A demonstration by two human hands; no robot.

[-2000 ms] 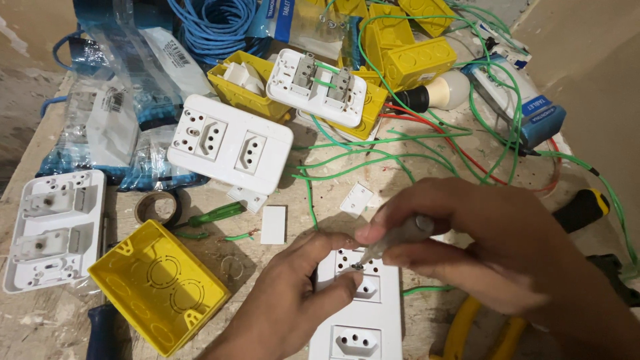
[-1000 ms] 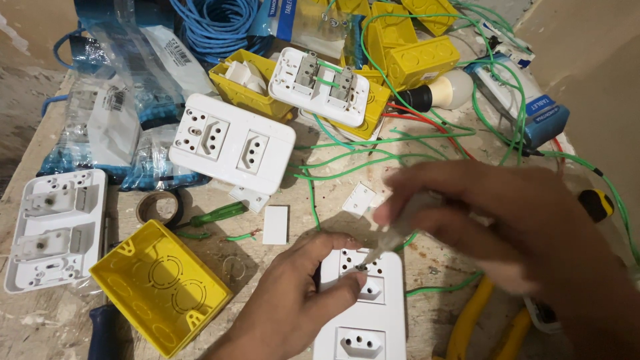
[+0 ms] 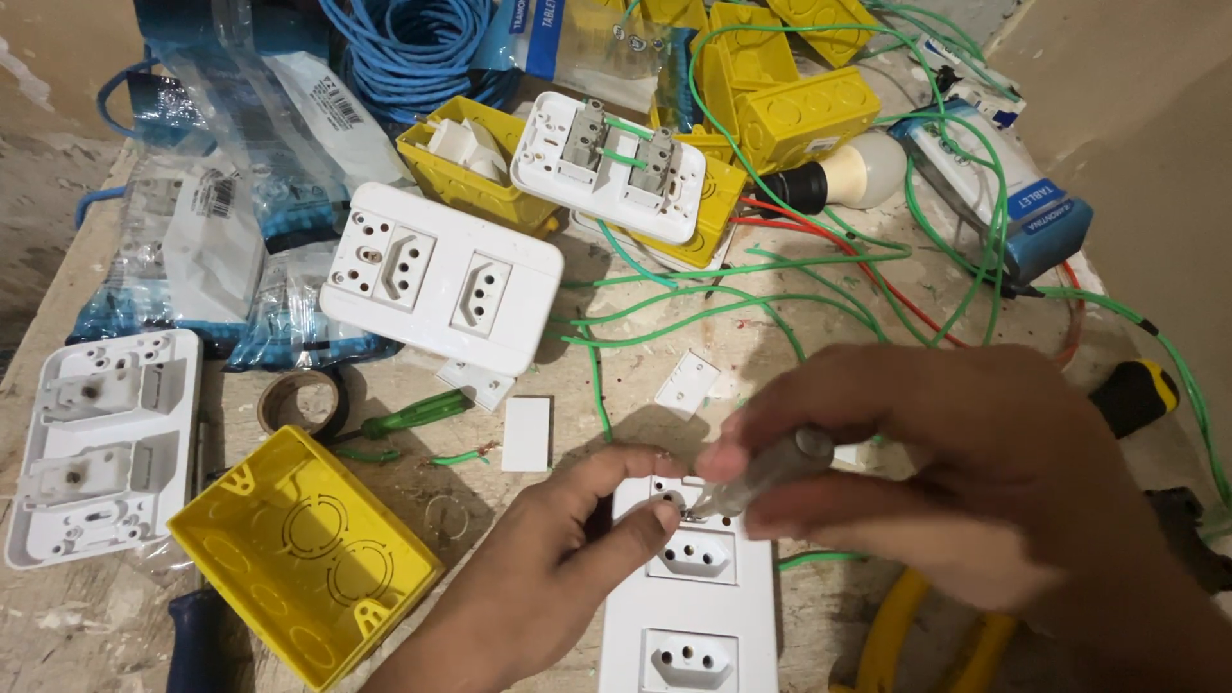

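Note:
A white double-outlet plate point(image 3: 690, 606) lies upright in view at bottom centre, its two sockets facing up. My left hand point(image 3: 558, 568) rests on its upper left edge, thumb and index finger pressing beside the screw holes. Between the fingertips of my right hand point(image 3: 895, 472) is a screwdriver with a clear grey handle point(image 3: 770, 472), tilted, its tip at the holes above the upper socket. The fingers partly hide the top of the plate. A green wire point(image 3: 818, 557) passes out from the plate's right side.
Near my left arm are an open yellow junction box point(image 3: 308, 558), an upturned white plate point(image 3: 106, 448), black tape point(image 3: 303, 404) and a green-handled screwdriver point(image 3: 414, 414). Farther back lie another outlet plate point(image 3: 443, 274), a light bulb point(image 3: 871, 168) and green wires. Yellow-handled pliers point(image 3: 890, 630) lie at lower right.
My right hand has shifted and turned around the screwdriver handle, while my left hand stays at the plate's upper edge.

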